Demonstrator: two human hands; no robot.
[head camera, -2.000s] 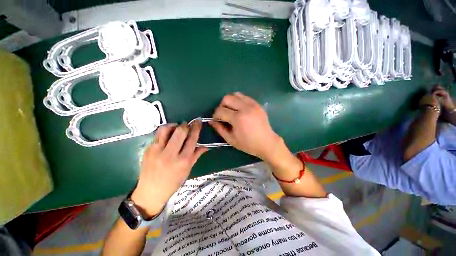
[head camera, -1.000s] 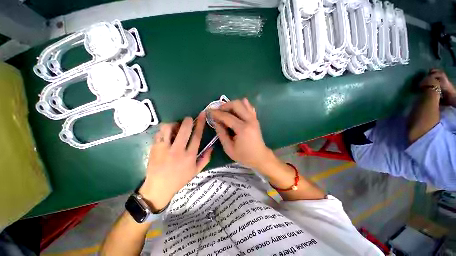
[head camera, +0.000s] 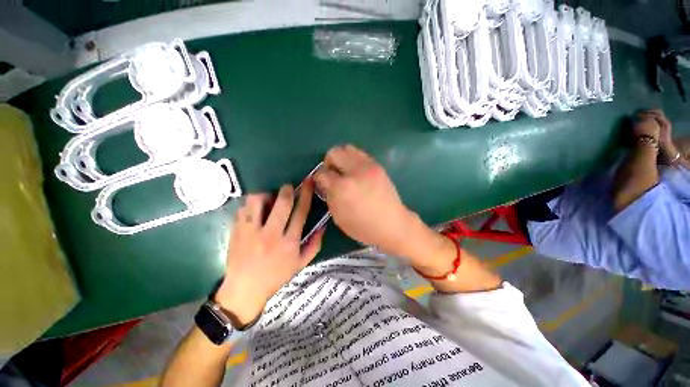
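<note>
A white plastic frame is held between my two hands near the bench's front edge, tilted up to the right. Only parts of its thin rails show; my fingers hide the rest. My left hand grips its left part, with the fingers spread over it. My right hand is closed over its upper right end and covers the disc. Whether a pin is in my right fingers cannot be seen. A flat pile of thin clear pins lies at the back centre of the green bench.
White frames lie in overlapping stacks at the left. A dense row of frames stands at the back right. A yellow bag fills the left edge. A pale metal rail runs behind. Another person's clasped hands are at the right.
The held frame has turned from level to tilted up to the right. My right hand has moved over the disc end, which showed a second ago. My left hand still holds the frame.
</note>
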